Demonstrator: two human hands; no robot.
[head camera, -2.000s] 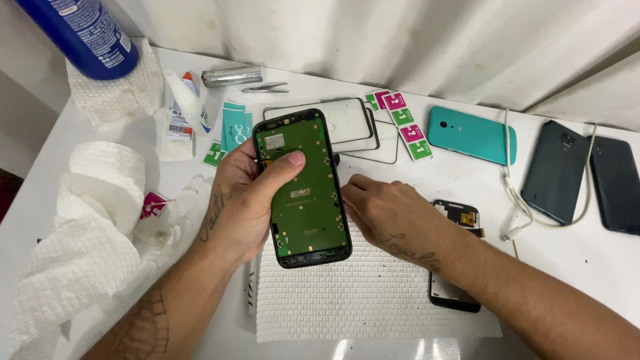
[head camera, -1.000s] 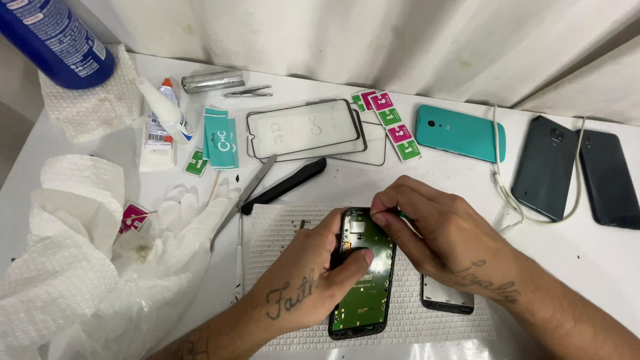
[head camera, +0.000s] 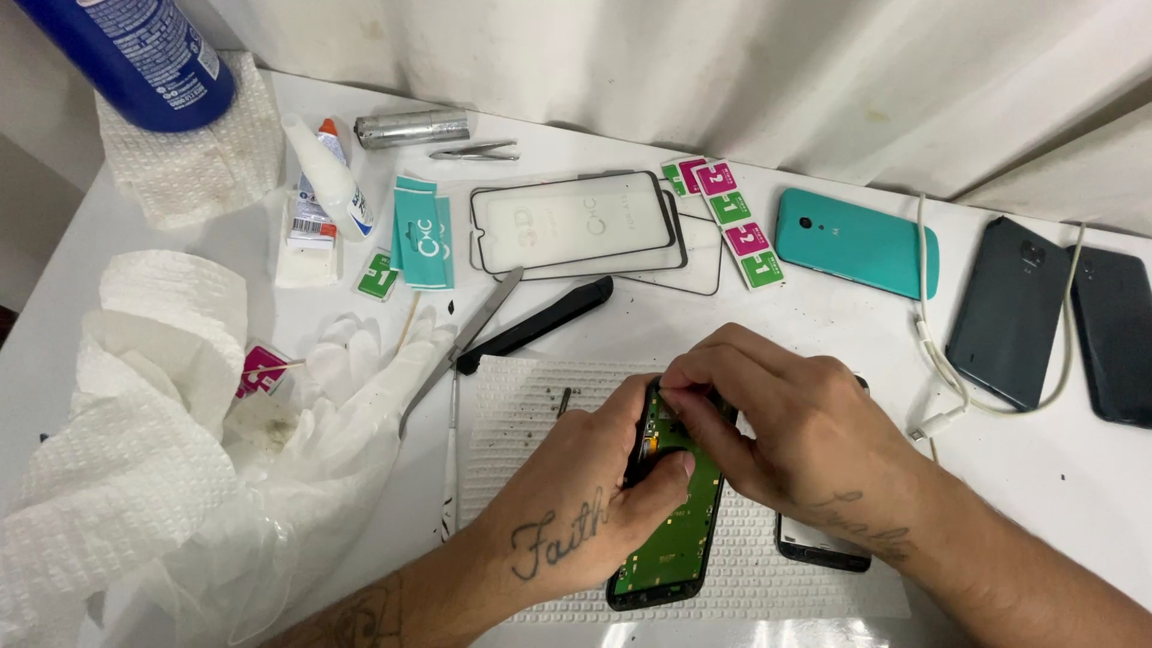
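An opened smartphone with a green circuit board is tilted over a textured paper towel. My left hand grips its left side, thumb lying across the board. The fingertips of my right hand are pinched together at the phone's top end; whether they hold anything small is hidden. Partly under my right wrist lies a second phone part with a black frame. Left of the phone a small dark tool rests on the towel among tiny bits.
A metal blade and a black-handled tool lie beyond the towel. Glass screen protectors, tweezers and a glue bottle sit farther back. White gloves are left; a teal phone and cable are right.
The phone has moved down toward the towel since two seconds ago. My right hand, beside the phone then, is now at its top end. The blade and black-handled tool have come into sight.
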